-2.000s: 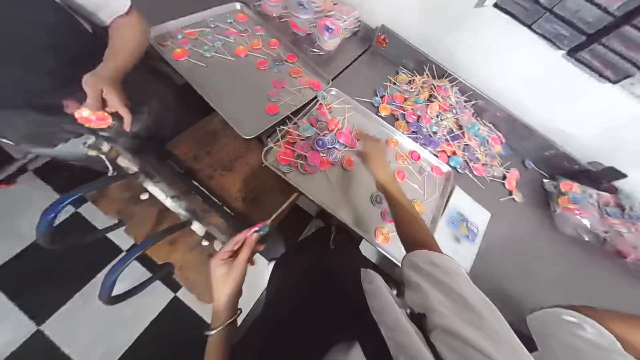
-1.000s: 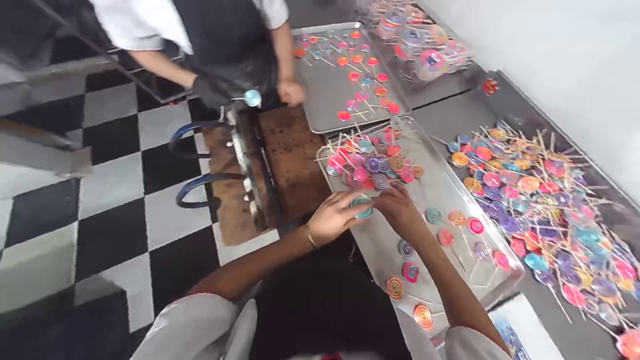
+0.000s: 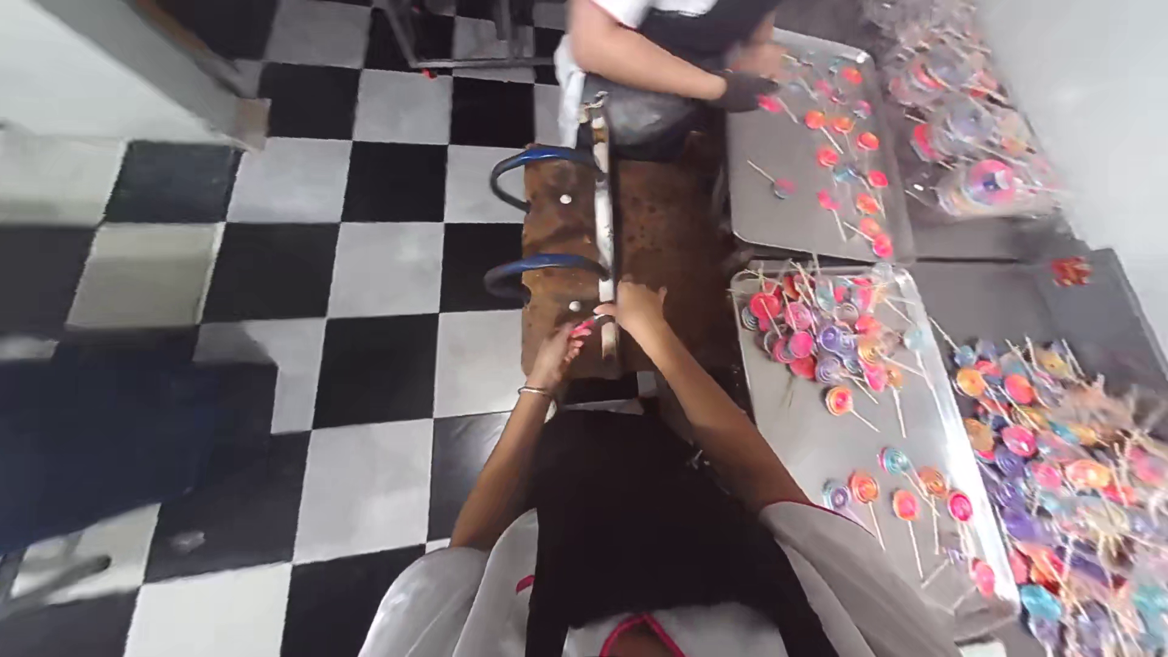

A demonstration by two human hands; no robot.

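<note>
My left hand (image 3: 557, 354), with a bracelet at its wrist, is shut on a small pink lollipop (image 3: 582, 328). My right hand (image 3: 637, 310) is beside it at the near end of a long metal bar (image 3: 603, 214) on a stained brown board (image 3: 662, 228); its fingertips meet the lollipop's near side, and whether they grip anything is unclear. Two blue curved handles (image 3: 547, 262) reach left from the bar. To the right, a metal tray (image 3: 776, 401) bears a heap of spiral lollipops (image 3: 812, 333) and several loose ones.
Another person's gloved hand (image 3: 746, 91) is over a second tray (image 3: 757, 214) of lollipops. A large pile of lollipops (image 3: 1058, 474) lies on the counter at right, with bagged lollipops (image 3: 981, 173) behind. Left of the board is a checkered floor (image 3: 383, 274).
My hands have moved from the near tray's lollipop heap to the metal bar on the board. The other person's gloved hand has gone from near the bar to the far tray. The view has shifted left.
</note>
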